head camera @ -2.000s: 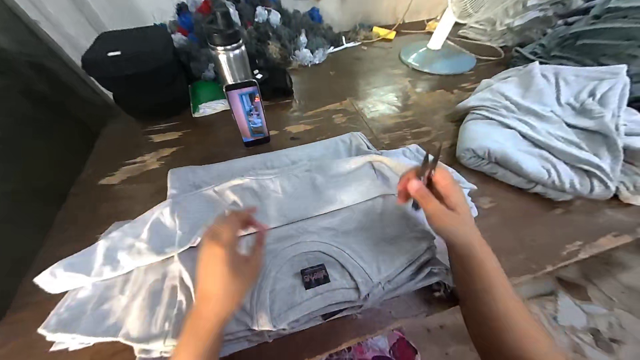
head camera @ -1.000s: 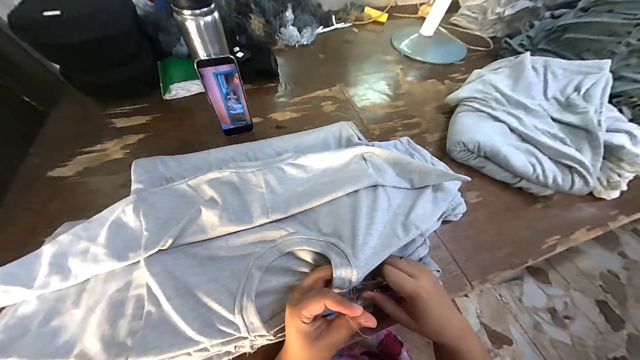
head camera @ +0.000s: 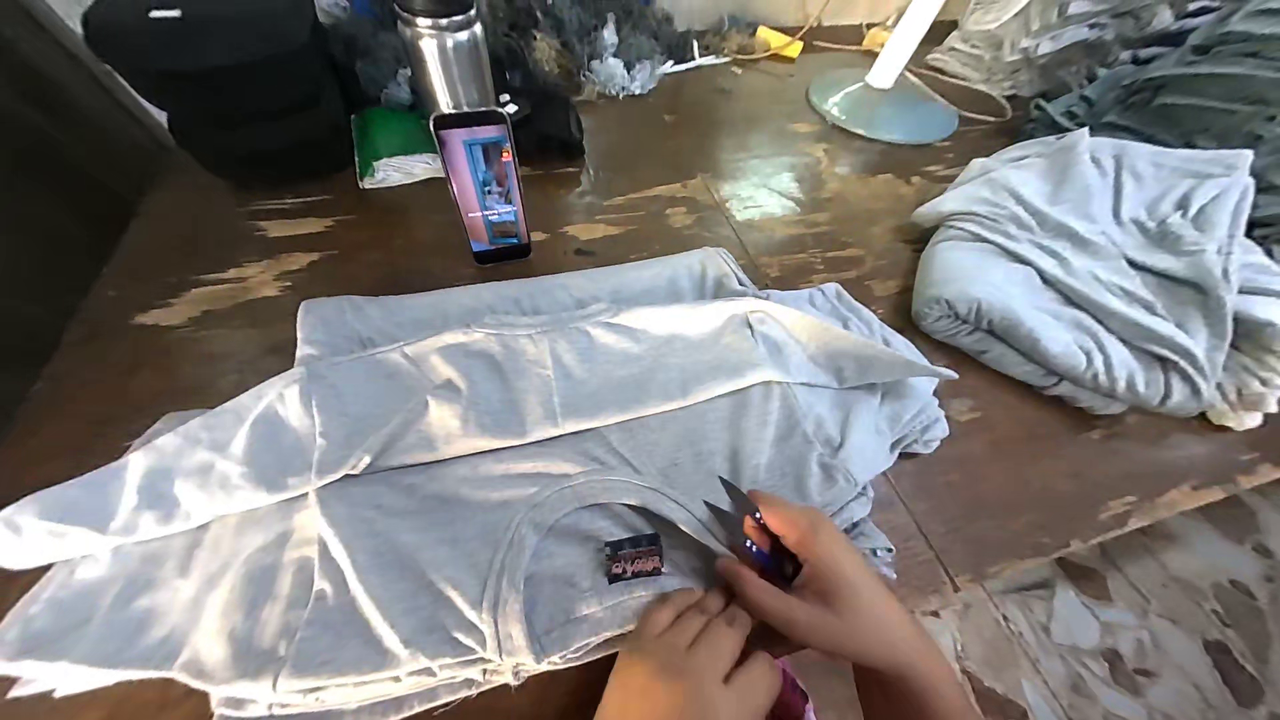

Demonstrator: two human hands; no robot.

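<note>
A stack of light grey T-shirts (head camera: 420, 520) lies on the wooden table, the top one with its round neckline toward me and a small dark neck label (head camera: 634, 558) inside. My right hand (head camera: 830, 590) holds a pair of thread snips (head camera: 755, 535), blades apart and pointing up and left, just right of the collar. Beside it, my left hand (head camera: 690, 650) rests with bent fingers at the lower edge of the neckline; whether it pinches the fabric is hidden. A bit of pink fabric (head camera: 792, 692) shows below the hands.
Behind the shirts a phone (head camera: 485, 190) leans by a steel bottle (head camera: 447, 60), near a black bag (head camera: 220, 90) and a green packet (head camera: 393, 148). More grey fabric (head camera: 1090, 280) lies folded at right. A fan base (head camera: 883, 103) stands at the back. Terrazzo floor (head camera: 1130, 620) shows lower right.
The hands were together at the collar a second ago, covering the label; now the label shows and the snips are raised in my right hand.
</note>
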